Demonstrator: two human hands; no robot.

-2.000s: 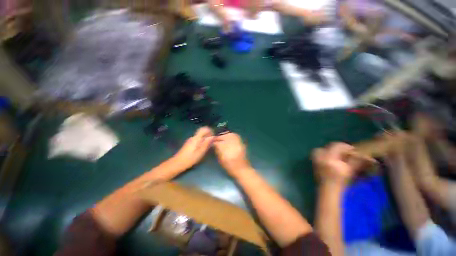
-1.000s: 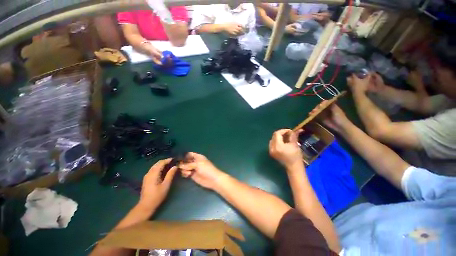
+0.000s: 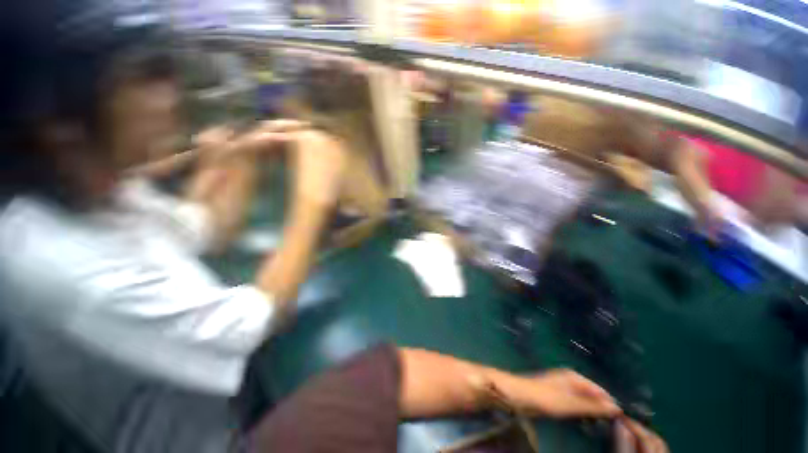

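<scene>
The view is heavily blurred. My left hand point(image 3: 576, 395) reaches right over the green table at the lower right, fingers close together. Only some fingers of my right hand point(image 3: 640, 437) show at the bottom edge, close to my left fingertips; the rest is cut off. Whether either hand holds something cannot be made out. A dark pile of black cables point(image 3: 580, 296) lies beyond my left hand. Part of a brown packing box point(image 3: 524, 433) shows below my left forearm, mostly cut off.
A large carton tray holds shiny bagged parts point(image 3: 509, 199) beyond the table's middle. A white cloth rag point(image 3: 432, 264) lies before it. A person in a white top point(image 3: 133, 283) sits close on the left, arms raised. A blue cloth point(image 3: 734, 265) lies at the right. A shelf edge point(image 3: 567, 84) crosses above.
The view has swung left, bringing in the left neighbour and moving the tray, rag and cable pile rightward in the picture. My hands now sit at the lower right; my right is mostly cut off.
</scene>
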